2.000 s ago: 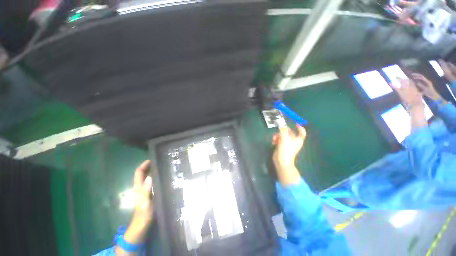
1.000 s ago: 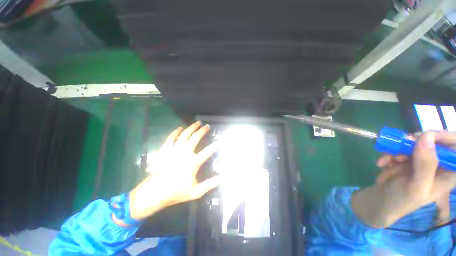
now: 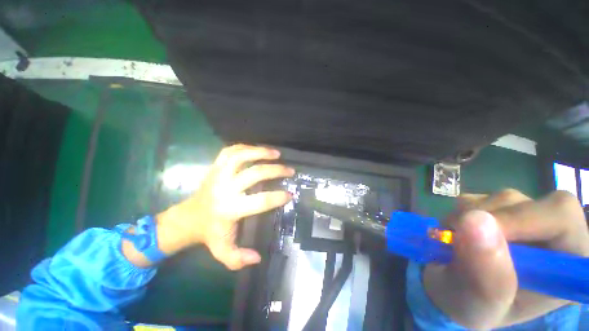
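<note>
An opened flat device (image 3: 381, 284) lies in a black tray (image 3: 242, 291) in front of me. Silvery panels (image 3: 309, 278) with a dark diagonal strip fill its near part, and small shiny parts (image 3: 352, 189) lie across its far end. My right hand (image 3: 497, 258) grips the blue handle of a soldering iron (image 3: 413, 238). The iron's metal shaft points left over the far part of the device; whether the tip touches is unclear. My left hand (image 3: 236, 200), with a blue wrist band, has its fingers spread over the device's far left part and holds nothing I can see.
A large block of black stacked trays (image 3: 361, 71) stands right behind the device. Another dark stack (image 3: 26, 181) is at the far left. A small pale square (image 3: 446, 179) lies on the green bench at the right. A pale rail (image 3: 129, 70) runs behind at the left.
The iron has moved from the right to over the device with my right hand. My left hand stays at the device's left side. The view has moved closer to the work.
</note>
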